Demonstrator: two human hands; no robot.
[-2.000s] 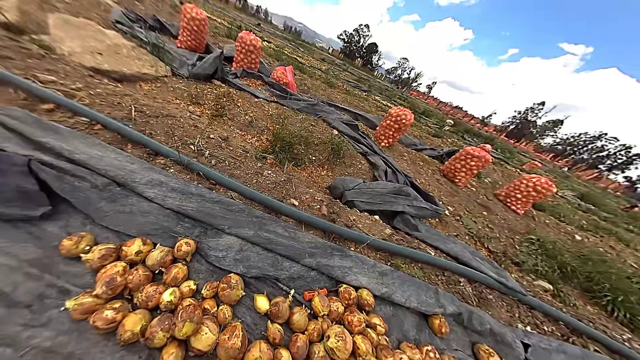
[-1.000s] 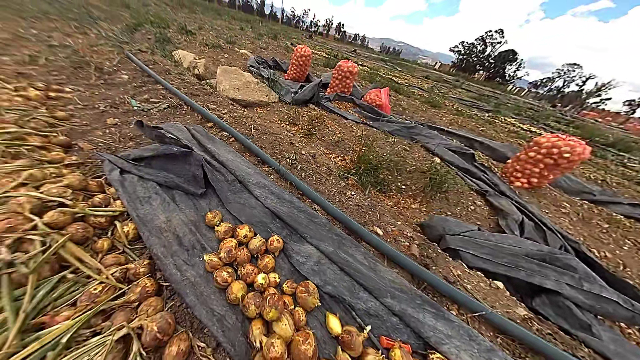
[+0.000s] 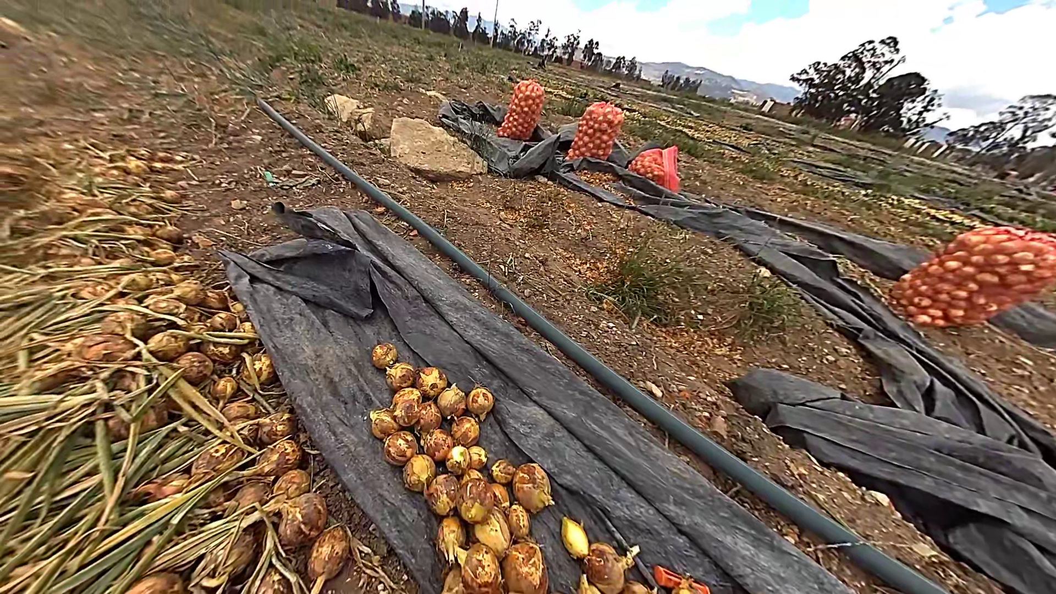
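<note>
Neither my left hand nor my right hand shows in the head view. Loose onions (image 3: pixel 441 445) with brown and yellow skins lie in a group on a dark fabric sheet (image 3: pixel 318 346). At the bottom edge an orange object (image 3: pixel 681 580), partly cut off, lies beside the onions; what it is I cannot tell. Left of the sheet, many onions with long dry leaves (image 3: pixel 124 445) are spread over the soil.
A grey-green pipe (image 3: pixel 577 351) runs diagonally across the ground beyond the sheet. Behind it are a large rock (image 3: pixel 433 148), more dark fabric (image 3: pixel 899 445) in folds, and several red mesh sacks of onions, one (image 3: pixel 978 276) at the right and others (image 3: pixel 596 132) farther back.
The view has swung to the left, bringing in the leafy onions, which the earliest frame does not show. Nothing has plainly moved on the sheet.
</note>
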